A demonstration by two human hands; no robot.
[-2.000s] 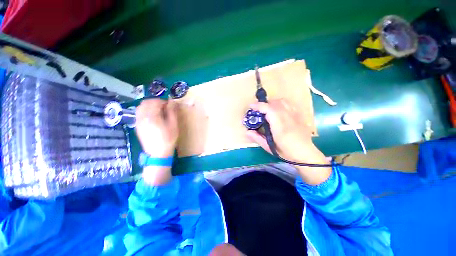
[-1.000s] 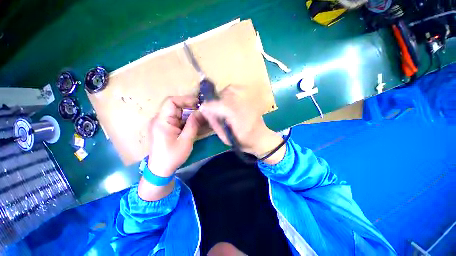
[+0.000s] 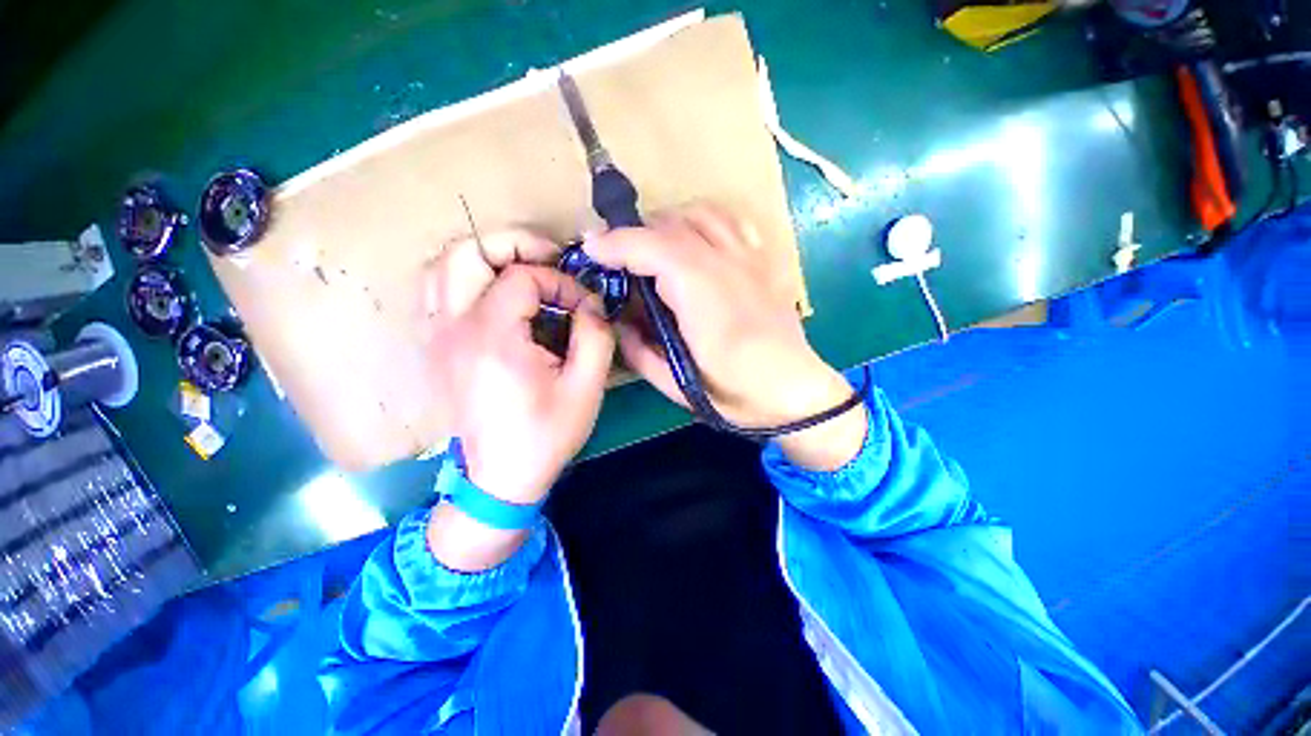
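My right hand [image 3: 726, 309] holds the black soldering iron [image 3: 615, 196] like a pen, its metal tip pointing away over the cardboard mat [image 3: 360, 316]. The same hand also holds a small round black device housing [image 3: 592, 281] below the iron's grip. My left hand [image 3: 518, 345], with a blue wristband, has its thumb and fingertips closed at the left edge of this housing. Anything small between these fingertips is hidden. A thin wire strand [image 3: 469, 220] stands up beside the left fingers.
Several round housings [image 3: 216, 358] stand at the mat's left corner, near two small yellow-edged pieces [image 3: 203, 439]. A solder spool [image 3: 101, 368] and ribbed trays [image 3: 86, 525] are at far left. A taped white disc [image 3: 910, 240] and an orange-handled tool [image 3: 1211, 151] are right.
My left hand has come from the spool side to meet my right hand over the mat. The pale small block seen in its fingers one second ago no longer shows. The view has turned.
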